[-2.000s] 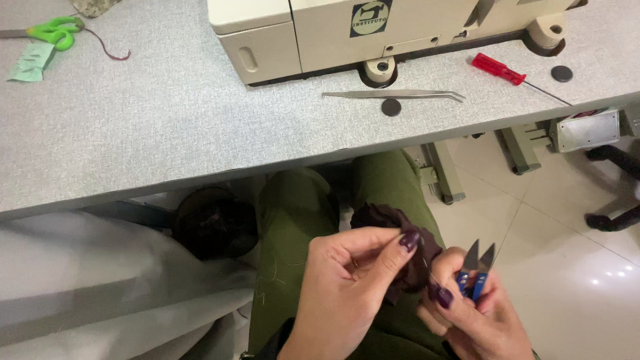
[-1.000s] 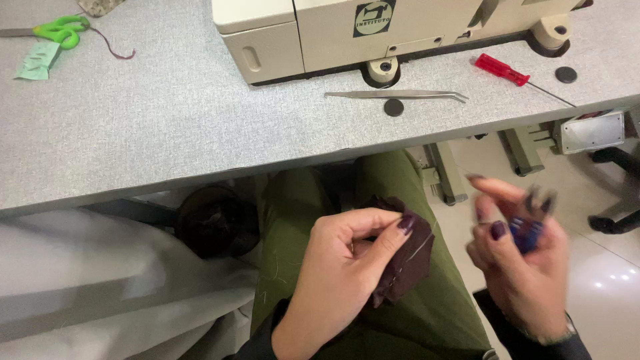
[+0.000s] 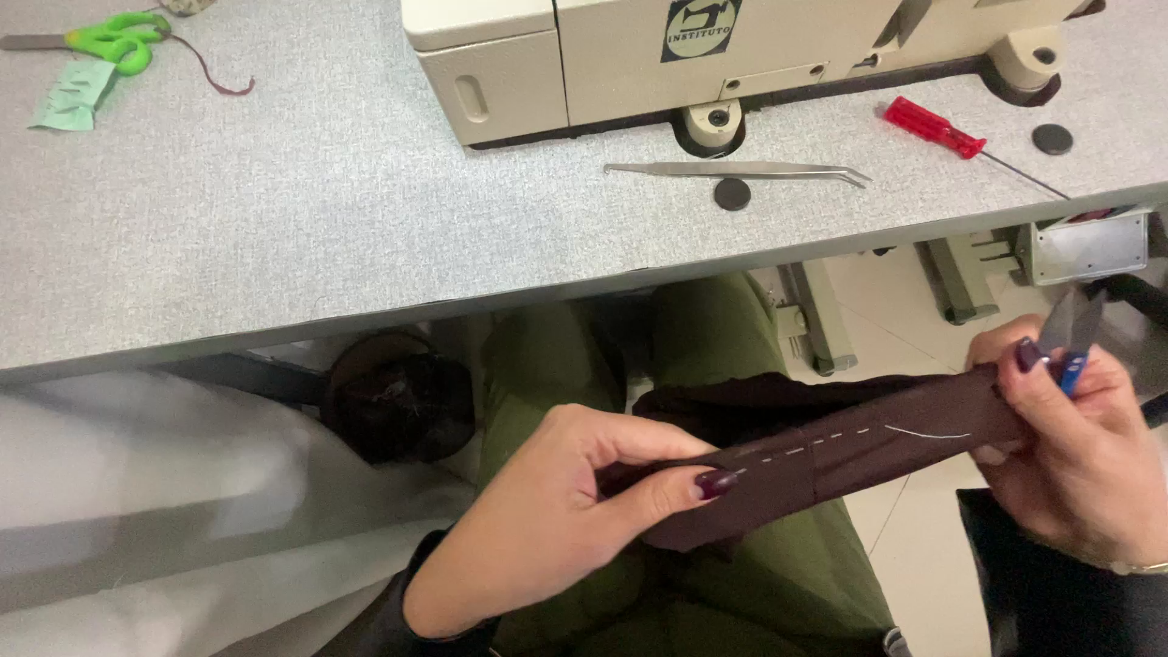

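Observation:
A strip of dark brown fabric (image 3: 821,456) is stretched between my two hands above my lap. Along it runs a dashed line of white stitches, and a loose white thread end (image 3: 926,432) lies on the cloth toward the right. My left hand (image 3: 584,511) pinches the fabric between thumb and fingers at the left end of the stitches. At the right end, my right hand (image 3: 1068,438) grips the cloth with thumb and fingers. The same hand also holds blue-handled thread snips (image 3: 1072,342), blades apart and pointing up, away from the fabric.
On the grey table (image 3: 319,219) stands a cream sewing machine (image 3: 493,73). Bent tweezers (image 3: 739,170), a red-handled screwdriver (image 3: 940,128), two dark discs (image 3: 732,193) and green-handled scissors (image 3: 119,38) lie around it. White cloth (image 3: 182,511) hangs at the left, near a black bin (image 3: 397,401).
My right hand, away from the fabric one second ago, now grips its right end. The brown fabric has gone from bunched to stretched out, showing more of the white stitching.

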